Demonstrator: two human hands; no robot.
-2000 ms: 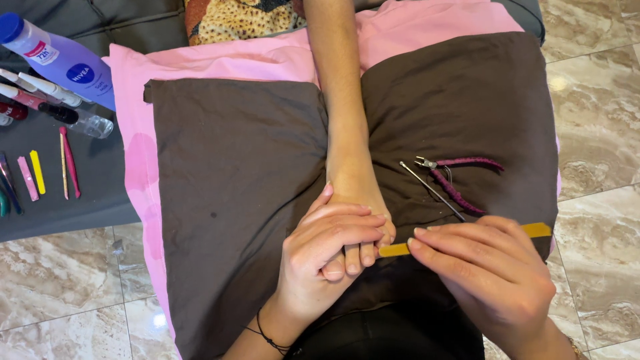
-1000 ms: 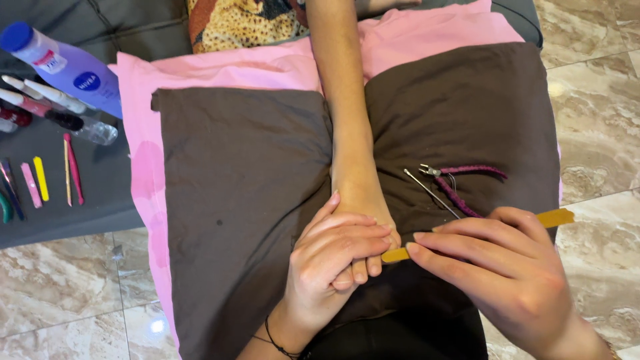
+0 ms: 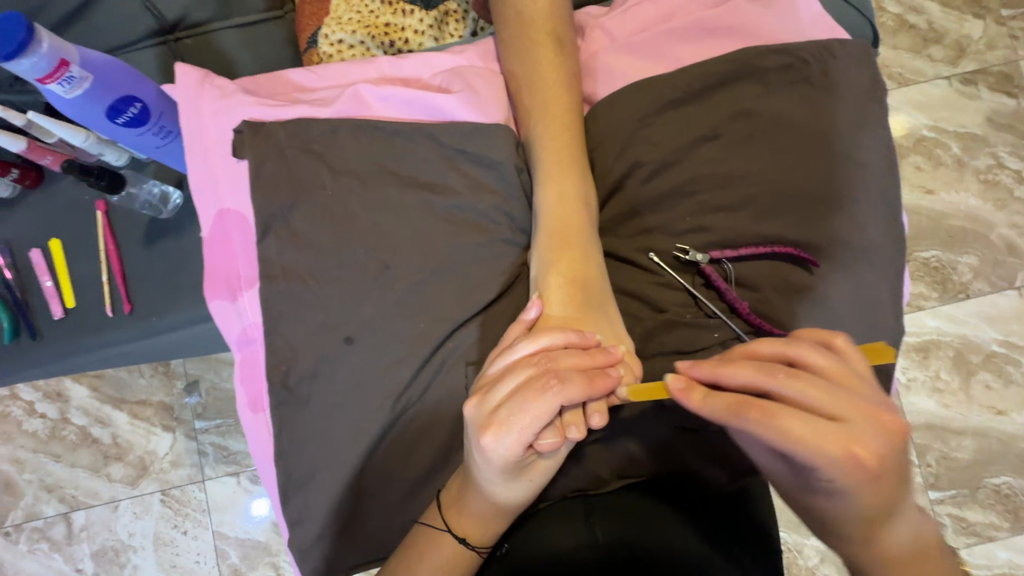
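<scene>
Another person's bare foot rests on a dark brown cloth over a pink cloth. My left hand, with a thin black cord on the wrist, is wrapped over the toes and holds them. A yellow nail file is pinched between the thumb and fingers of my right hand. The file's near end touches the toes by my left fingertips; its other end sticks out past my right hand. Cuticle nippers with purple handles and a thin metal tool lie on the brown cloth, just above my right hand.
On the dark seat at left lie a purple Nivea bottle, nail polish bottles, a clear-ended bottle, a yellow strip, a pink strip, a red tool and a wooden stick. A patterned cloth is at the top.
The file's far end, lifted and to the right a second ago, now shows less beyond my right hand. My left hand stays around the toes throughout.
</scene>
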